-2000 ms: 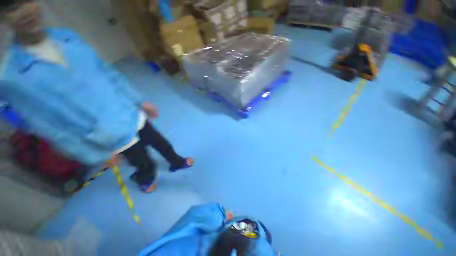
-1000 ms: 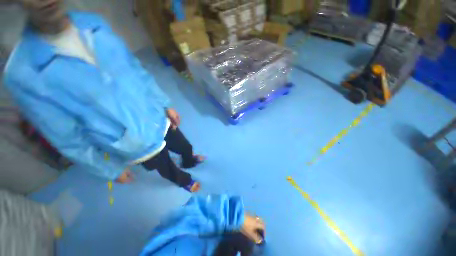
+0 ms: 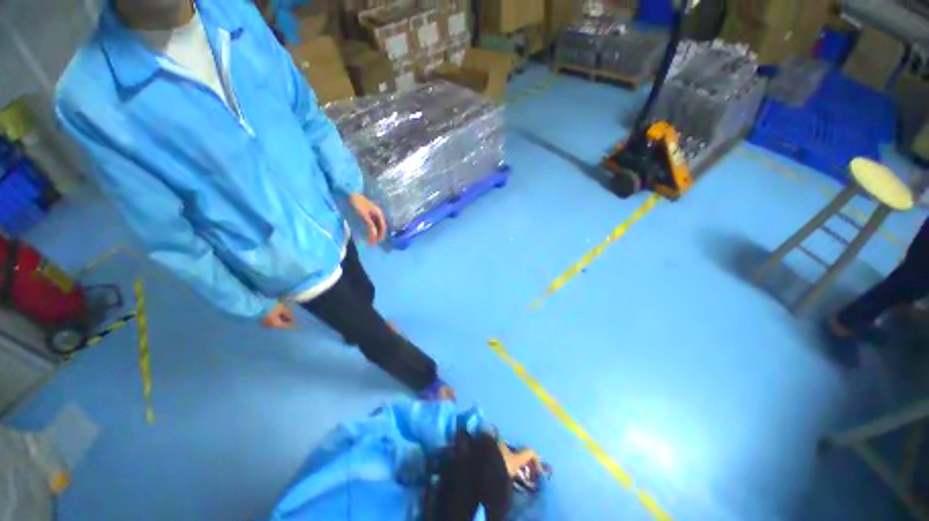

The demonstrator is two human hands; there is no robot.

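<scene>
A light blue sleeve [image 3: 372, 453] reaches in from the bottom edge, and looks like my left arm bent across my body. My left hand [image 3: 517, 461] is small and blurred at its end. Its fingers are closed around a small dark, shiny object [image 3: 531, 473], too blurred to name. A black shape [image 3: 474, 473], hair or dark cloth, lies between sleeve and hand and hides the wrist. My right hand is not in view.
A person [image 3: 219, 163] in a light blue smock stands close at left. Behind are a stretch-wrapped pallet load [image 3: 428, 153], cartons [image 3: 418, 41] and an orange pallet truck [image 3: 652, 158]. A stool [image 3: 881, 183] and someone's dark leg [image 3: 896, 280] are at right, a red wheeled extinguisher [image 3: 41, 290] at left.
The view has turned right, so the pallet load and pallet truck sit further left. The stool and a dark leg have come into view. The black shape now covers the wrist.
</scene>
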